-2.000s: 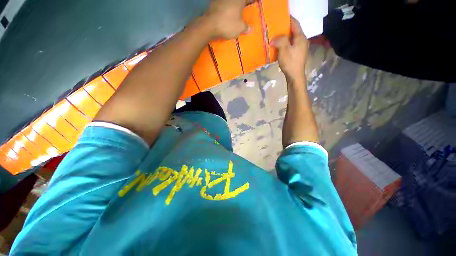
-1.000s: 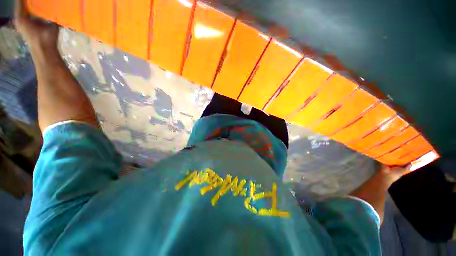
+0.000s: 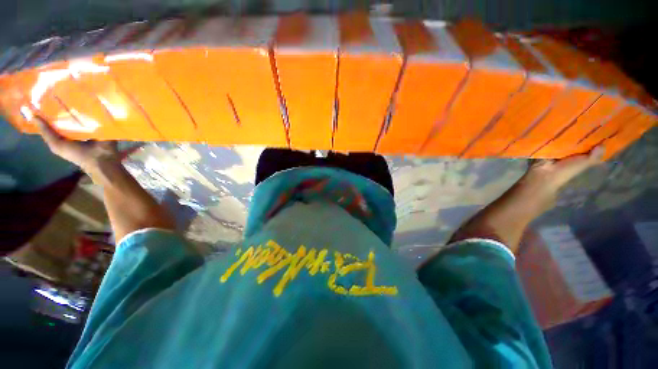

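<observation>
A long row of orange cartons (image 3: 310, 97) spans nearly the whole width of the view in front of my chest, pressed side by side, with white and orange top edges. My left hand (image 3: 79, 148) is at the row's left end, gripping it from near its lower edge. My right hand (image 3: 570, 169) grips the row near its right end, also at the lower edge. The fingers of both hands are partly hidden by the cartons. The row is held up above the floor.
An orange carton stack (image 3: 552, 281) with a pale top stands on the floor at the lower right. Brown cardboard (image 3: 54, 245) and small red items lie at the lower left, blurred. The floor (image 3: 447, 187) is grey with peeling patches. A dark green surface shows behind the row.
The row was on a slant, lower at the right, and now lies level across the view. The orange stack is again visible at right. Both hands still hold the row.
</observation>
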